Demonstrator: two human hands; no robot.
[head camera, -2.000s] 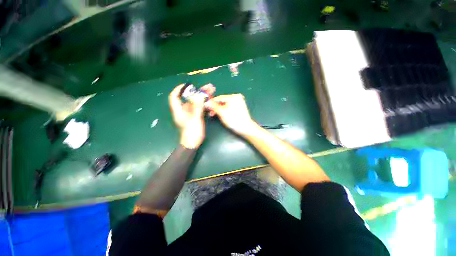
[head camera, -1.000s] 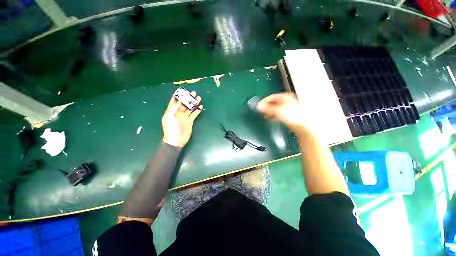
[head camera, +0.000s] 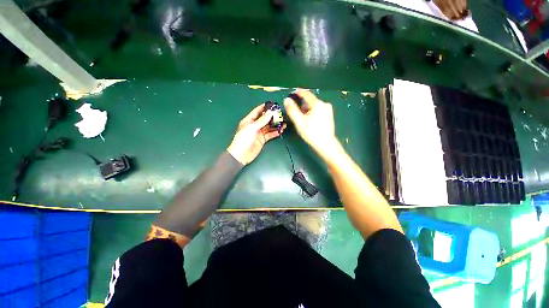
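Note:
My left hand (head camera: 251, 137) holds a small adapter unit (head camera: 276, 115) above the green bench. It is dark at the edge, with pale and mixed-coloured parts showing like a circuit board. A thin black cord runs down from it to a folded cord bundle (head camera: 304, 183) on the bench. My right hand (head camera: 313, 120) is just right of the left hand. Its thumb and fingers pinch a small black piece (head camera: 297, 99), probably a housing part, mostly hidden by the fingers. The piece and the unit are close together but look apart.
Stacked sheets (head camera: 415, 141) with rows of black housings (head camera: 481, 144) stand at right. A black adapter with cord (head camera: 114, 167) and crumpled white paper (head camera: 91, 120) lie at left. The belt (head camera: 253, 54) beyond carries dark parts. A blue stool (head camera: 475, 252) is lower right; another person's hand shows top right.
My right hand has come back from near the stacked sheets to beside my left hand, with a black piece in its fingers. The left hand has turned the board and closed more around it.

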